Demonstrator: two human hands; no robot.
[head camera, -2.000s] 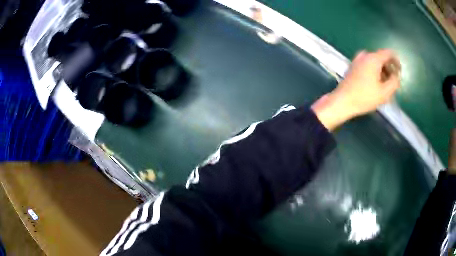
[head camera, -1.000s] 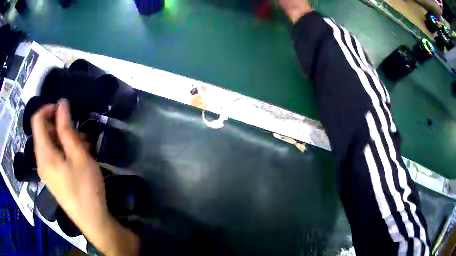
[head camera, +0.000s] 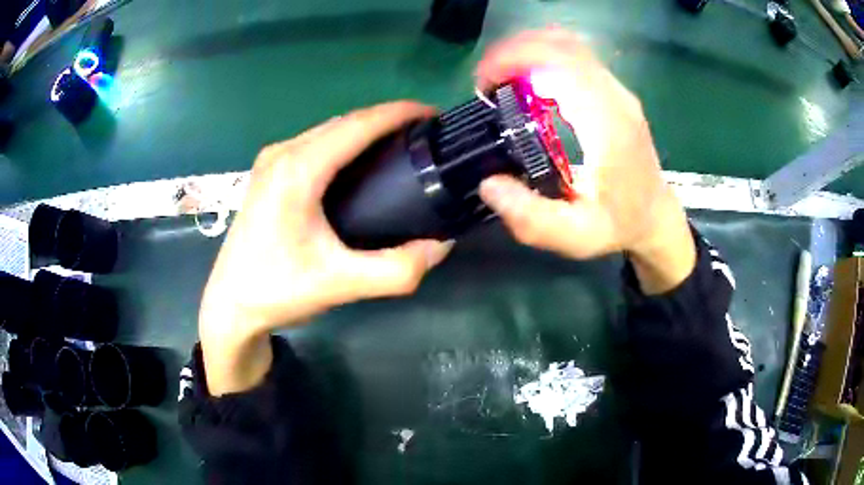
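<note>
My left hand is wrapped around a smooth black housing, held tilted over the bench and its white rail. My right hand grips the end of a black ribbed inner unit, whose outer end glows pink-red. The ribbed unit sits partly inside the housing's mouth, with its ribs showing between my hands. The glow and my right fingers hide part of the unit's end face. Several more black housings stand on paper sheets at the bench left.
The white rail runs between the bench and the green belt. Lit units and a black part are on the belt. A cardboard box, dark gridded strip and pale stick lie right.
The view has shifted. My left hand has moved from the housings at left and now holds one. My right hand has come back from over the belt and holds the glowing ribbed unit.
</note>
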